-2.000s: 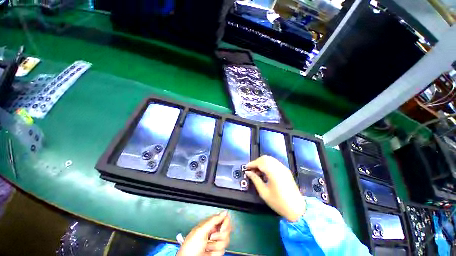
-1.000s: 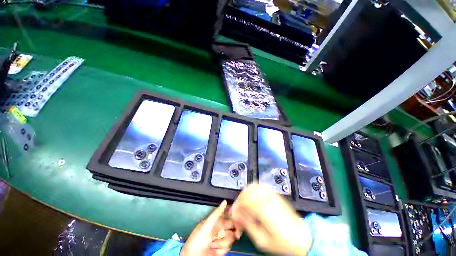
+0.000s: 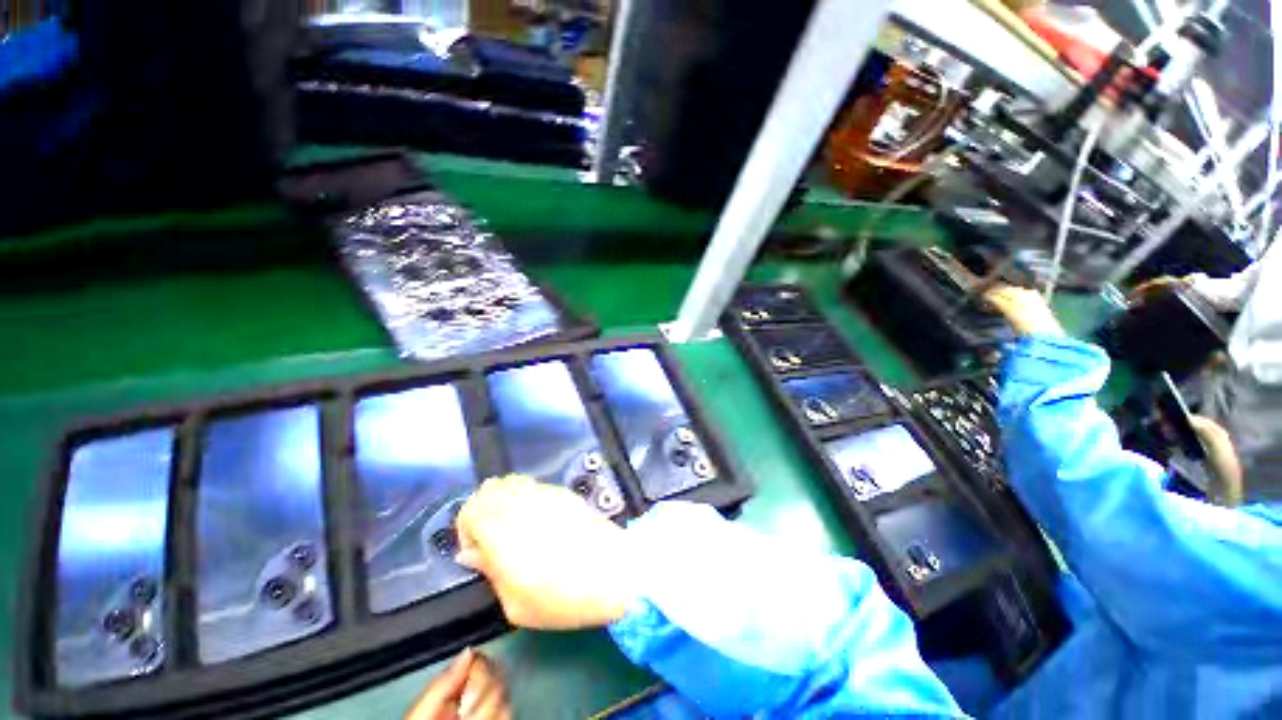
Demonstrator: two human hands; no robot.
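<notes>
Several blue-grey phone back covers lie side by side in the slots of a black foam tray, with dark camera circles near their lower ends. My right hand is over the third cover, its fingertips at that cover's camera area and hiding part of it. Whether they pinch a small part cannot be seen. My left hand is low in the picture, in front of the tray, cut off by the bottom edge. Its fingers are close together; anything in them is too small to tell.
A bag of crinkly silvery plastic lies behind the tray. A white metal post stands behind the tray's right end. A second tray with covers lies to the right. A neighbour's blue sleeve reaches in beyond it.
The view has swung right, so the sticker sheets have left the picture and the neighbour has come in. My right hand has gone from beside my left hand to the third cover's camera area.
</notes>
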